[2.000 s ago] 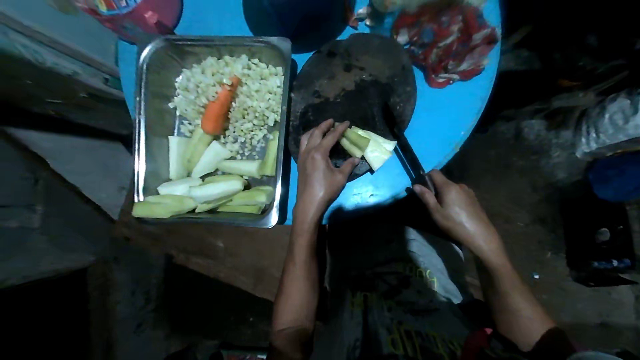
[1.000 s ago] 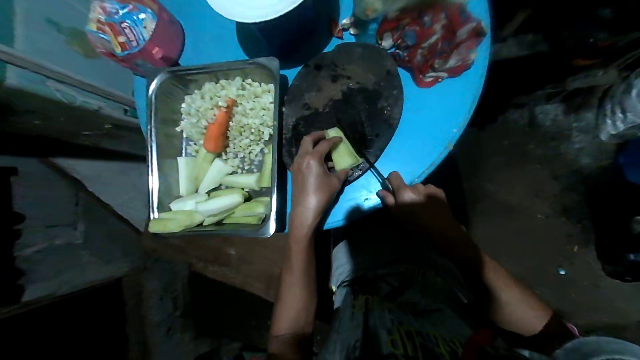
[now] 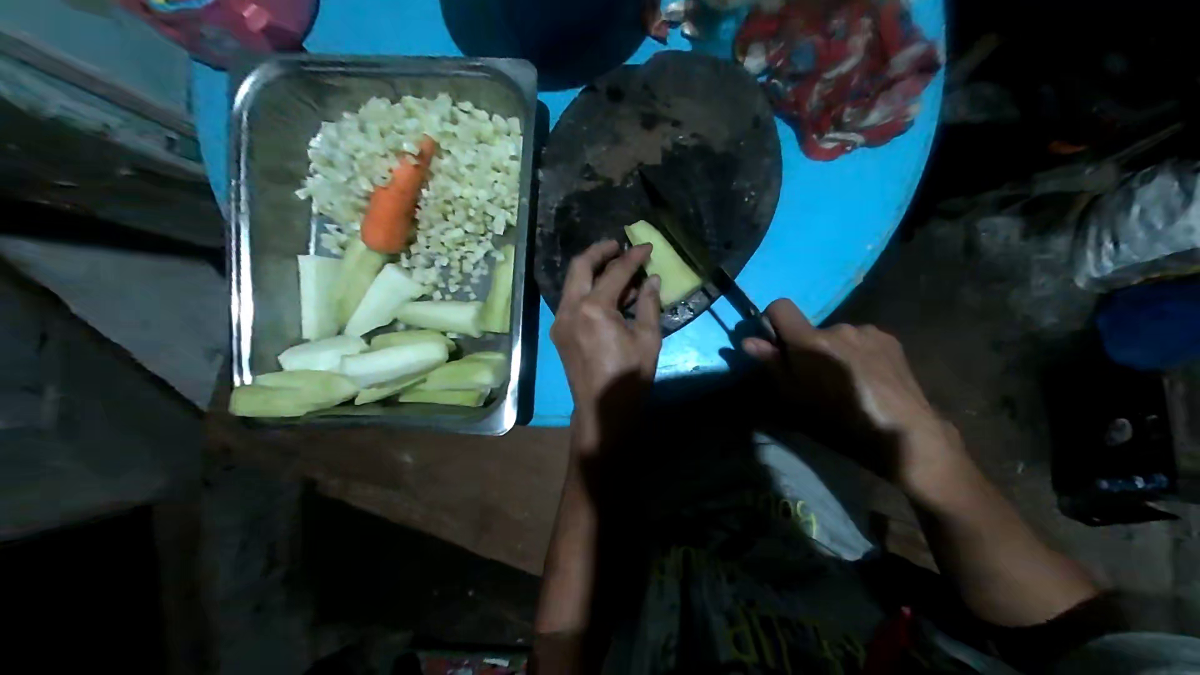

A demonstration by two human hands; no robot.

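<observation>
My left hand (image 3: pixel 609 323) steadies a piece of pale green vegetable (image 3: pixel 664 264) at the near edge of a dark round chopping board (image 3: pixel 623 141). In my right hand (image 3: pixel 834 380) is the handle of a dark-bladed knife (image 3: pixel 708 267); its blade lies along the right side of the piece and points up the board. Left of the board, a steel tray (image 3: pixel 520 375) contains diced pale vegetable (image 3: pixel 469 178), a carrot (image 3: pixel 396 202) and several peeled pale green pieces (image 3: pixel 394 361).
All this rests on a round blue table (image 3: pixel 844 220). A dark blue bucket (image 3: pixel 553 37) stands behind the board, a red patterned plastic bag (image 3: pixel 844 75) lies at back right, and a pink container (image 3: pixel 253 28) is at back left.
The knife, lower and right of the board two seconds ago, now lies over it beside the vegetable piece. The pieces seen fanned out under my left hand then now show as one block.
</observation>
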